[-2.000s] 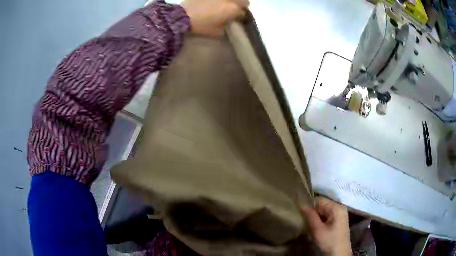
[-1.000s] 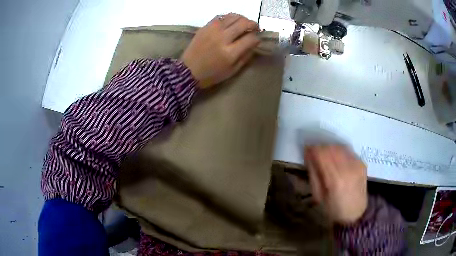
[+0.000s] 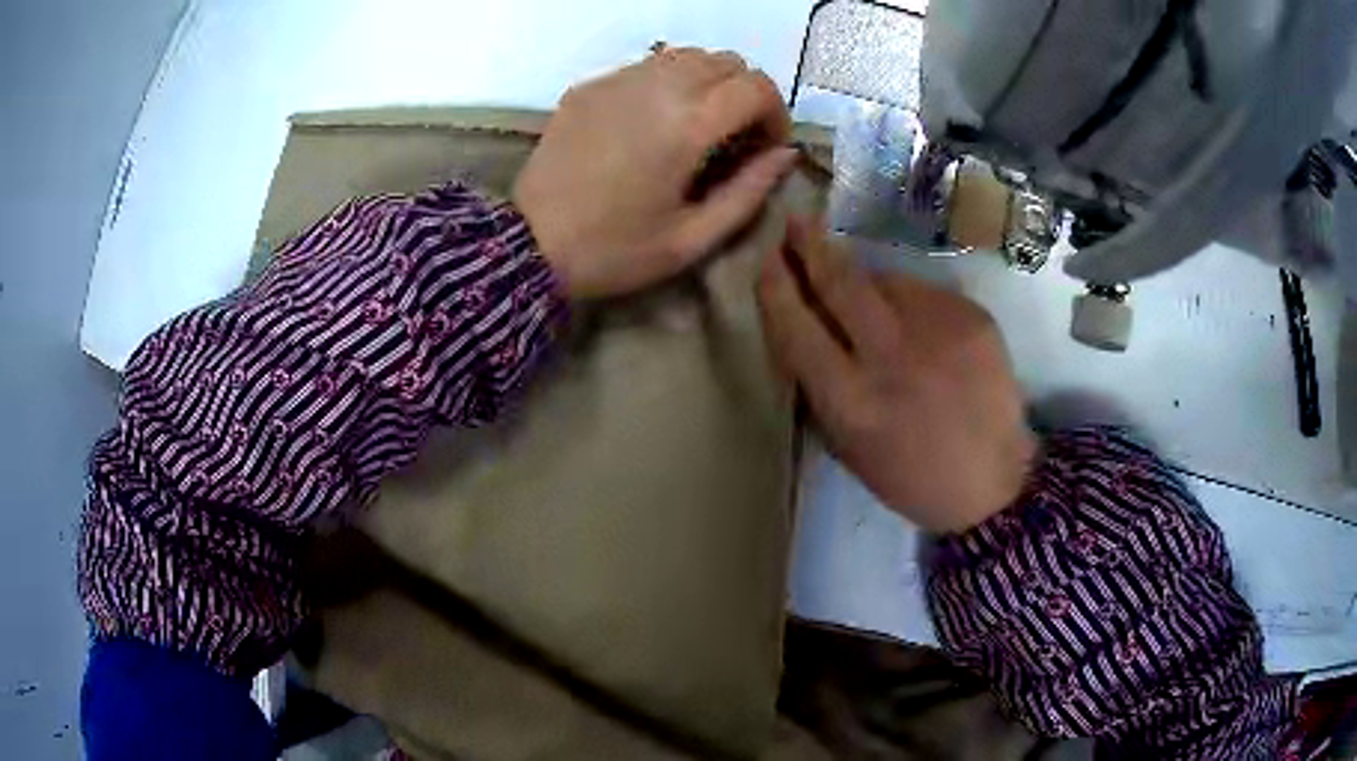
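A khaki cloth panel [image 3: 625,476] lies on the white table and hangs over its front edge towards my lap. My left hand [image 3: 655,171] lies on the cloth's upper right part, its thumb and fingers pinching the edge near the corner. My right hand [image 3: 900,387] is just below and to the right, its fingertips at the same right edge of the cloth. It is slightly blurred, and whether its fingers grip the cloth cannot be told. The cloth corner lies a little left of the sewing machine's needle area [image 3: 990,216].
The white sewing machine head [image 3: 1131,104] stands at the upper right. A slim black tool [image 3: 1302,354] lies on the machine bed to the right. The white table's [image 3: 357,60] edge curves at the left. Dark cloth hangs below the table's front edge.
The cloth, held up between both hands earlier, now lies on the table. My right hand left its lower edge and has moved up and left to the corner beside my left hand.
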